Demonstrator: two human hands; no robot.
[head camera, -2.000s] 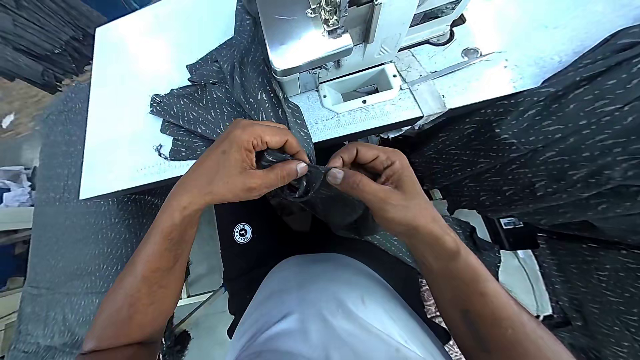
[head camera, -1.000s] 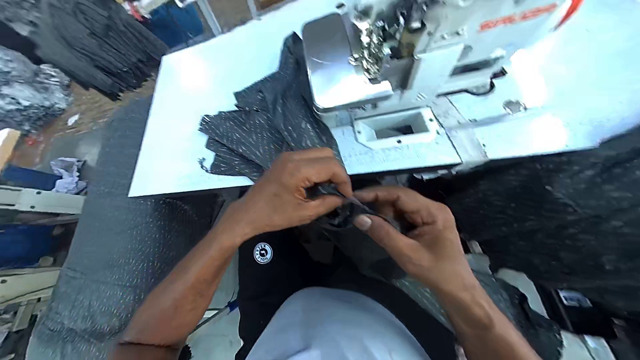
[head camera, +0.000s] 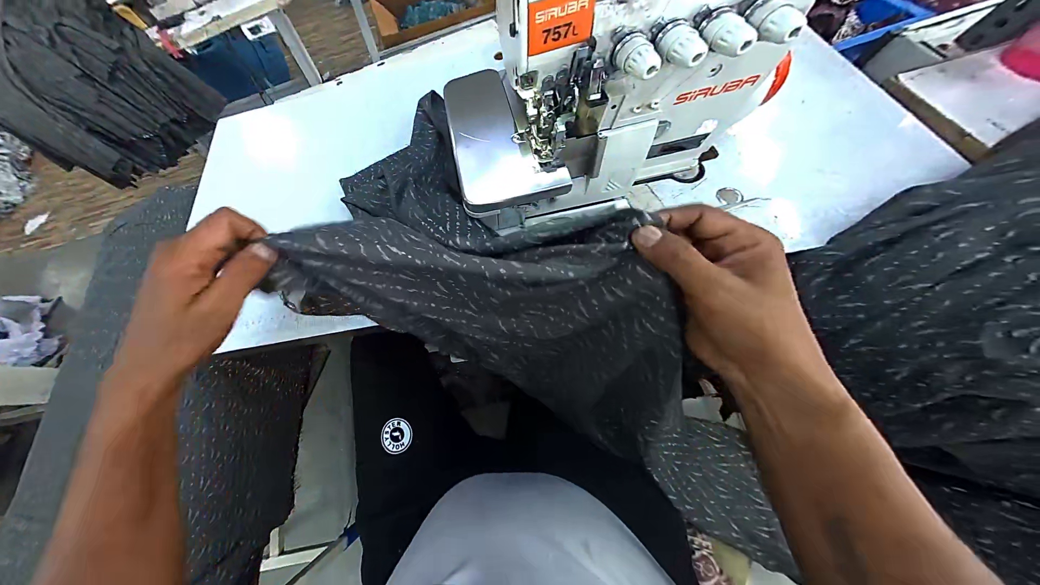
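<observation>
A dark grey fabric piece with light flecks (head camera: 487, 301) is stretched between my two hands, above my lap and the front edge of the white table. My left hand (head camera: 195, 284) pinches its left end between thumb and fingers, slightly blurred. At the other end, my right hand (head camera: 715, 276) grips the upper edge, thumb on top. Part of the cloth lies on the table against the metal plate of a Siruba overlock sewing machine (head camera: 617, 122). The fabric hides the front of the machine's bed.
More flecked dark cloth (head camera: 926, 325) is heaped on the right and hangs at the left. The white table (head camera: 276, 154) surrounds the machine. Dark garments (head camera: 89, 89) hang at the upper left, near a blue bin (head camera: 240, 61). A blue tray (head camera: 886, 24) is at the upper right.
My hands, close together on the bunched cloth before, have moved wide apart, and the fabric is now spread between them. The view has shifted, showing more of the machine.
</observation>
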